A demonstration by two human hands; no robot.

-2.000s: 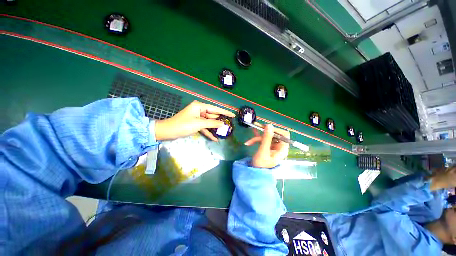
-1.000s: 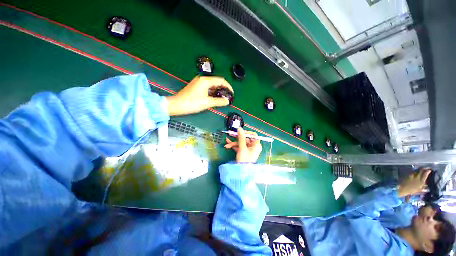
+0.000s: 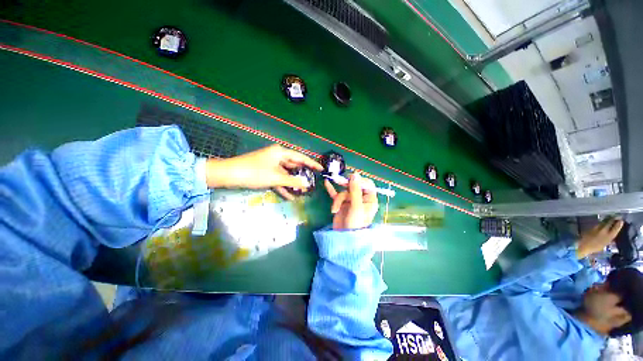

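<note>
My left hand (image 3: 264,169) holds a round black module (image 3: 302,180) between thumb and fingers, low over the green worktop. A second round module (image 3: 333,164) with a pale square lies just right of it, at the red-lined belt edge. My right hand (image 3: 356,204) grips a slim pale pen-shaped tool (image 3: 381,189); its tip is close to the second module, and contact cannot be told. A glossy clear sheet (image 3: 261,225) with amber patches (image 3: 190,254) lies in front of my left hand.
More round modules (image 3: 295,87) and a plain black disc (image 3: 341,93) sit on the green belt. A dark grid mat (image 3: 211,137) lies behind my left sleeve. A clear strip (image 3: 402,237) lies right. A black PUSH box (image 3: 416,338) is lower right. Another person (image 3: 550,303) sits at the right.
My left hand has come back from over the belt to the worktop with a module in its fingers. My right hand stays with the tool by the second module.
</note>
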